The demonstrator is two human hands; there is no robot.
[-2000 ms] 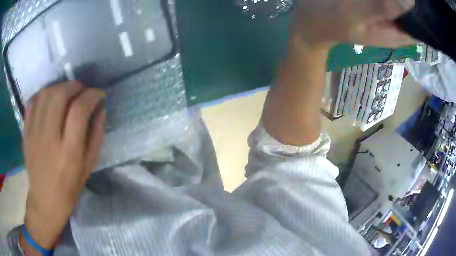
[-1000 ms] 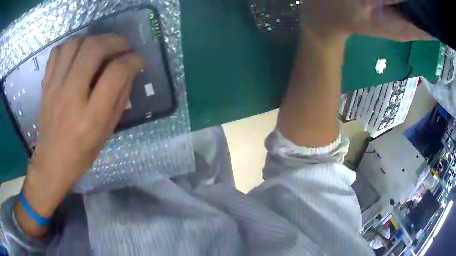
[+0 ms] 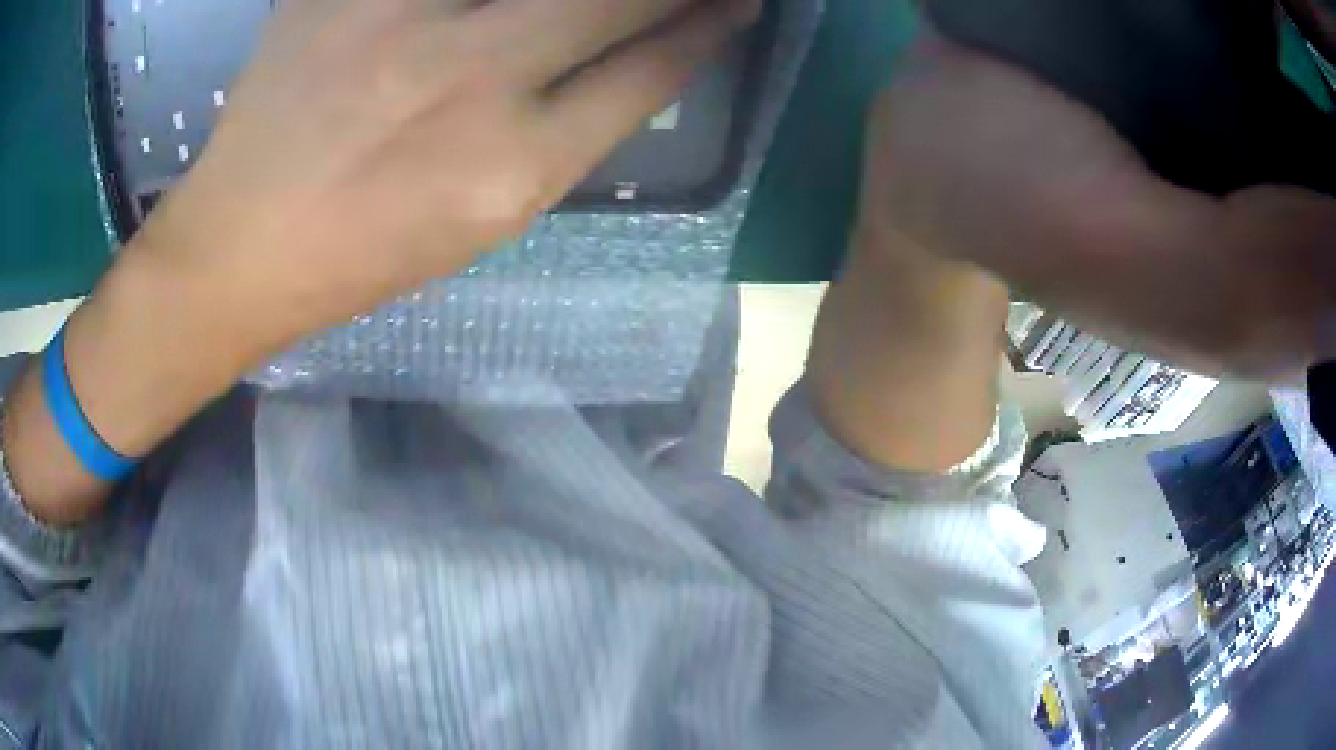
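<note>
A dark grey tablet back cover (image 3: 191, 66) with small white marks lies at the top left on bubble wrap (image 3: 586, 301). My left hand (image 3: 425, 147) reaches over the cover, its fingertips near or beyond the top edge; whether they hold anything cannot be told. A blue band (image 3: 73, 410) is on my left wrist. My right hand (image 3: 1084, 205) is at the upper right, blurred, with its fingers wrapped around a thick black handle (image 3: 1143, 73), probably an electric screwdriver. The handle's tip is not in view.
The green bench mat (image 3: 799, 191) lies between the cover and my right hand. White sheets with dark rows (image 3: 1114, 374) hang at the bench's right. Beyond are a pale panel (image 3: 1099, 528) and cluttered equipment (image 3: 1260, 572). My striped smock fills the bottom.
My left hand has moved right and up over the cover. The cover and wrap sit higher and further right in view. My right hand and black handle now look larger; the shiny dish is out of view.
</note>
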